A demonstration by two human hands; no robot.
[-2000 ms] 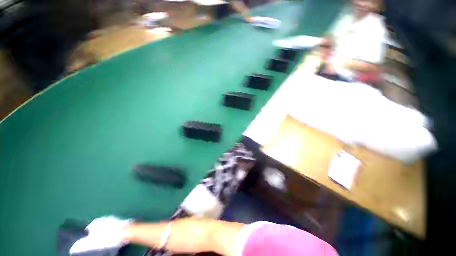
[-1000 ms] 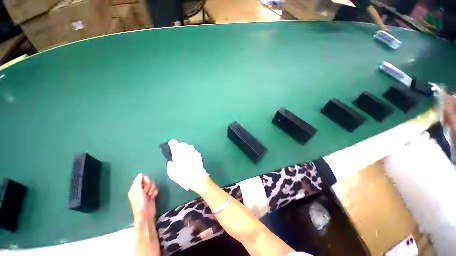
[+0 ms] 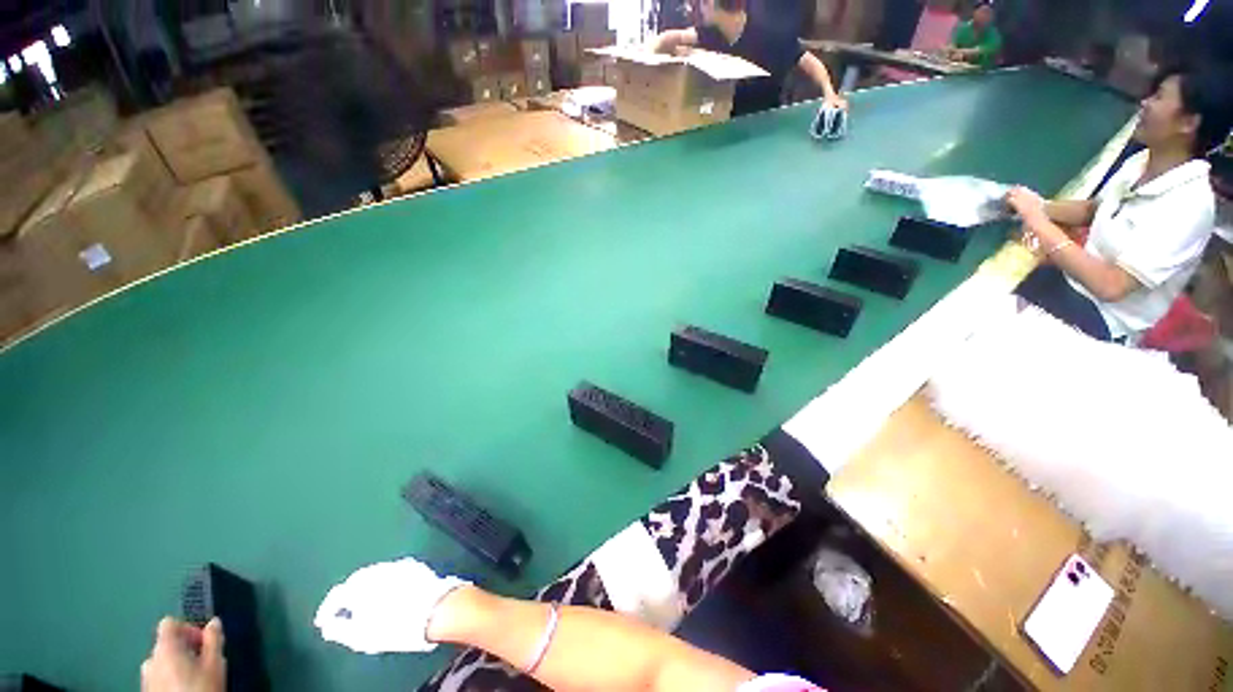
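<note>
Black box-shaped units lie in a slanting row on the green belt (image 3: 338, 365). My bare left hand (image 3: 185, 662) is at the lower left, its fingertips at the near side of a black unit (image 3: 233, 615) that has a perforated face. Whether it grips the unit is unclear. My right hand (image 3: 385, 606), in a white glove, is over the belt between that unit and another slotted black unit (image 3: 464, 522). No unit shows in the right hand; its fingertips are hard to make out.
A seated person (image 3: 1149, 230) at the right handles a clear bag (image 3: 963, 199). Another person stands behind an open carton (image 3: 676, 92) across the belt. A cardboard-covered table (image 3: 933, 507) holds a phone (image 3: 1068, 612) and a white sheet stack (image 3: 1095, 406). Cartons (image 3: 122, 203) stand far left.
The view has swung toward the right and up, showing the coworkers. My left hand is now at a black unit. The dark piece at my right fingertips no longer shows there.
</note>
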